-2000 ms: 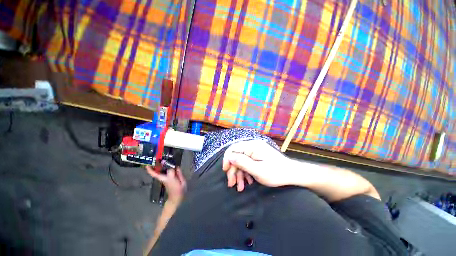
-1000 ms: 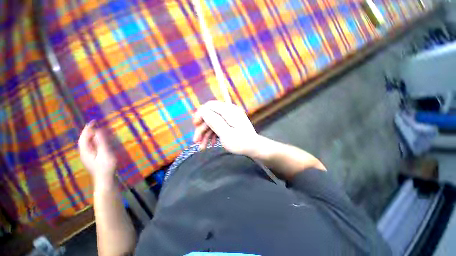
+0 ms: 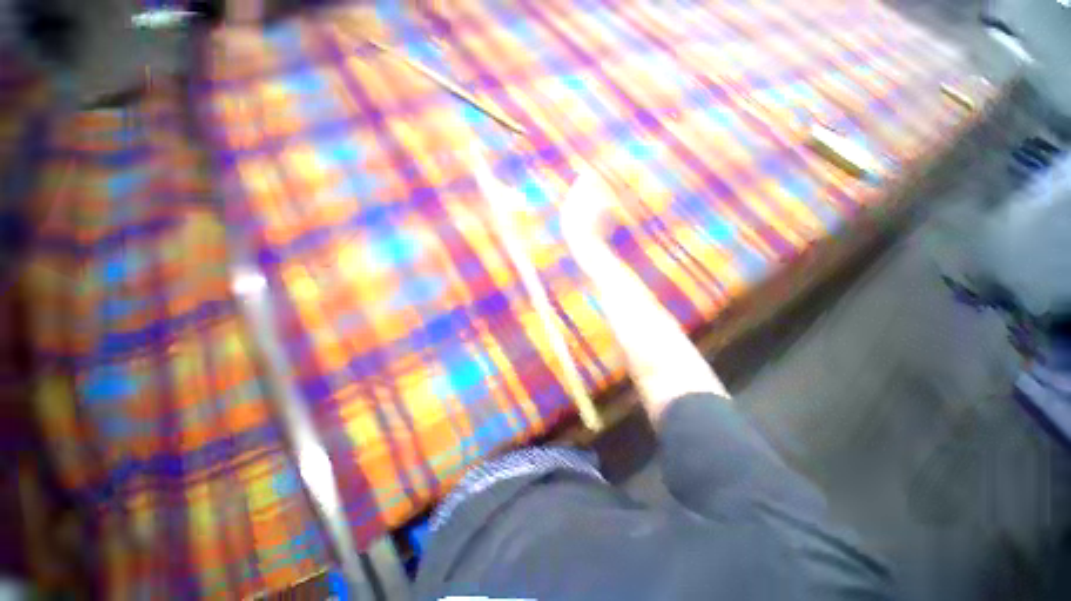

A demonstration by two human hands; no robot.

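Observation:
Layered plaid fabric [image 3: 388, 247] in orange, purple, yellow and turquoise covers the table. The wooden yardstick [image 3: 540, 299] lies across the cloth, its near end at the table edge. My right hand [image 3: 585, 211] is stretched out over the cloth just right of the yardstick. It is blurred and washed out, so its fingers and any hold cannot be made out. My left hand is not in view. The metal rail [image 3: 280, 387] runs across the cloth at the left.
A second wooden stick [image 3: 446, 85] lies on the cloth farther back. A pale block [image 3: 843, 153] and a smaller one [image 3: 958, 99] lie near the right table edge. Blue clamps [image 3: 415, 541] show at the near edge. Grey floor [image 3: 869, 376] is at the right.
The view has swung and shows more of the table. My right hand has moved from my waist out over the cloth. My left hand has left the picture.

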